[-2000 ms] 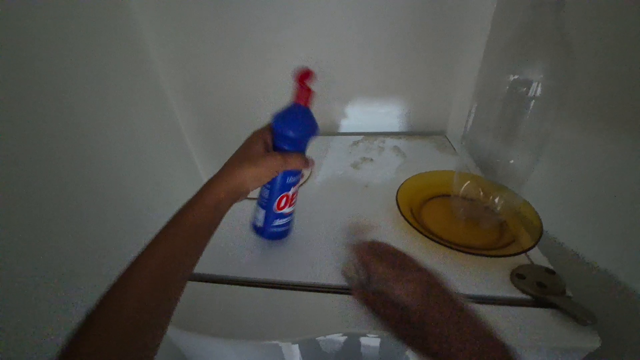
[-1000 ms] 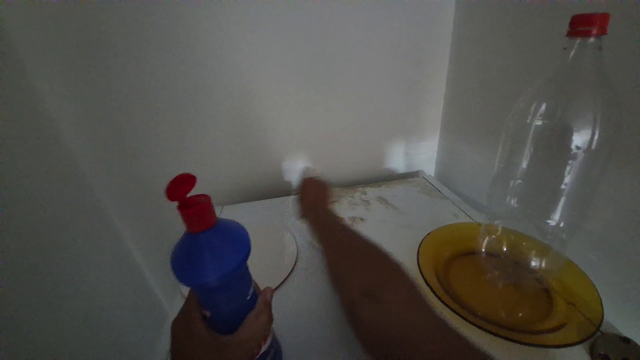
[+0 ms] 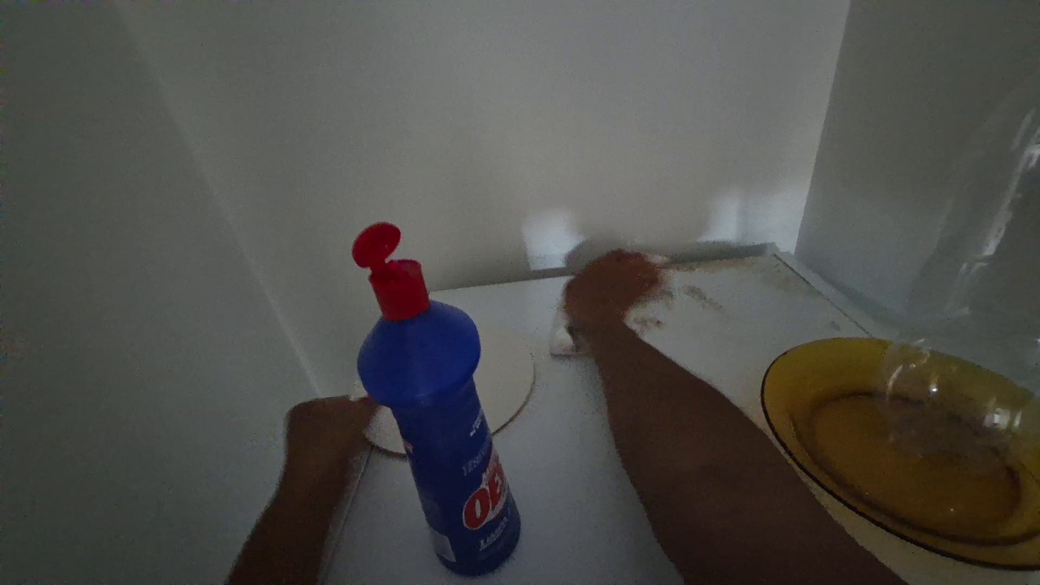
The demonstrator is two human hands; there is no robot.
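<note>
A blue plastic squeeze bottle with its red flip cap open stands on the white surface. Behind it, at the left, my left hand is at the edge of a round white disc, partly hidden by the bottle; its grip cannot be made out. Farther back, my right hand is down on the surface near the rear edge, beside brownish smears. A pale flat piece shows under that hand, its kind unclear, and the fingers are blurred.
An amber glass plate lies at the right. A clear plastic bottle rises over its far side, partly out of view. White walls enclose the surface at the back and on both sides.
My left hand has let go of the blue bottle, which it held in both earlier frames, and is now at the white disc. The red cap was closed two seconds ago. My right hand remains near the back.
</note>
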